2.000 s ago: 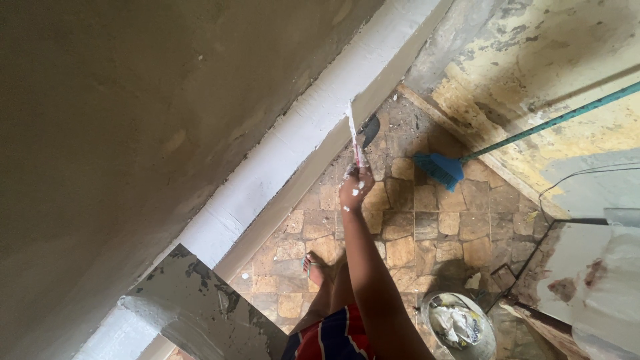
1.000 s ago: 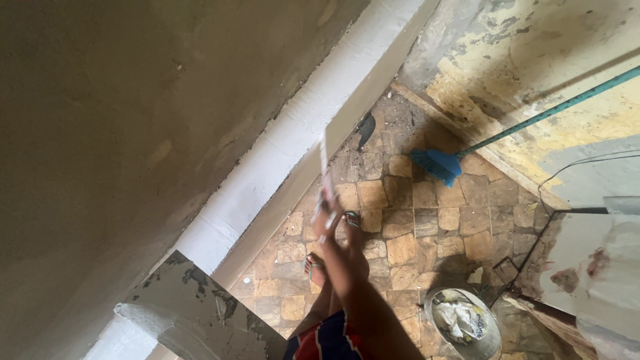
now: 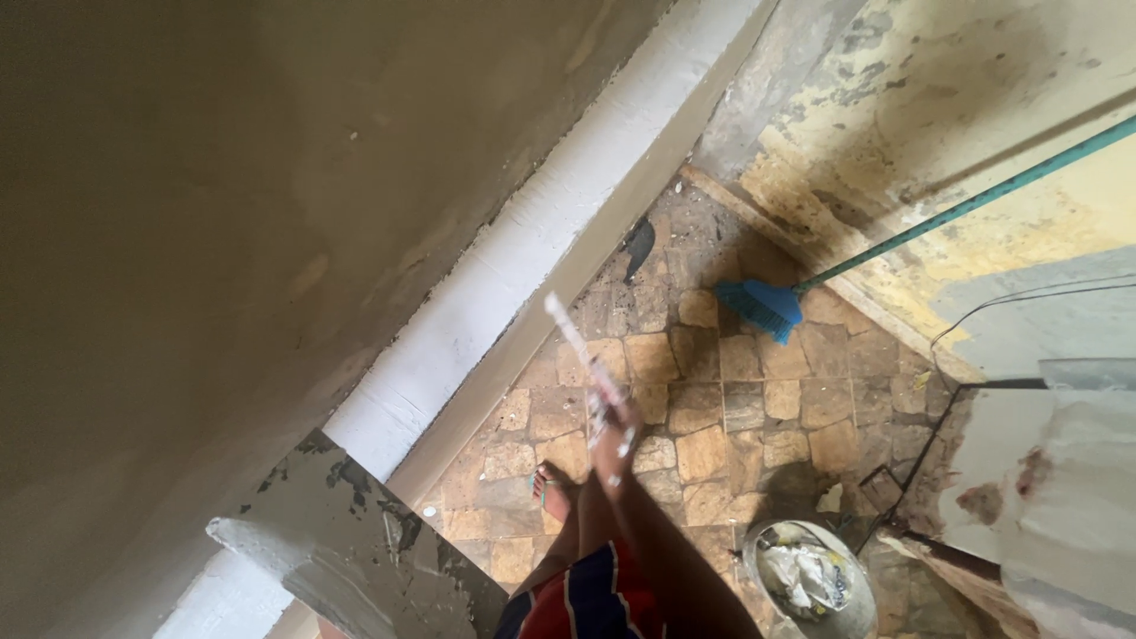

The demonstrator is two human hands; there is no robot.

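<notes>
My right hand [image 3: 614, 435], spotted with white paste, is closed around a slim, white-coated tool [image 3: 581, 342]. The tool is blurred and seen nearly edge-on; its kind is unclear. Its tip overlaps the beige side of a long ledge [image 3: 515, 266] with a smooth white top, though contact cannot be told. At lower left a flat grey board [image 3: 355, 506] with dark worn patches carries a ridge of pale paste [image 3: 266, 546]. A small sliver of skin, perhaps my left hand [image 3: 330, 630], shows below the board at the frame's bottom edge; its grip is hidden.
A blue broom [image 3: 763, 306] with a green handle leans against the peeling yellow wall [image 3: 887, 151]. A round bucket [image 3: 865, 586] holds crumpled material. Near the ledge a dark object [image 3: 639, 248] lies on the stone-patterned floor [image 3: 701, 448]. Thin cables hang at right, by a stained pale surface [image 3: 1021, 470].
My right hand and the tool have come back toward my body from farther up along the ledge. One sandalled foot, visible a second ago beside my hand, is now hidden.
</notes>
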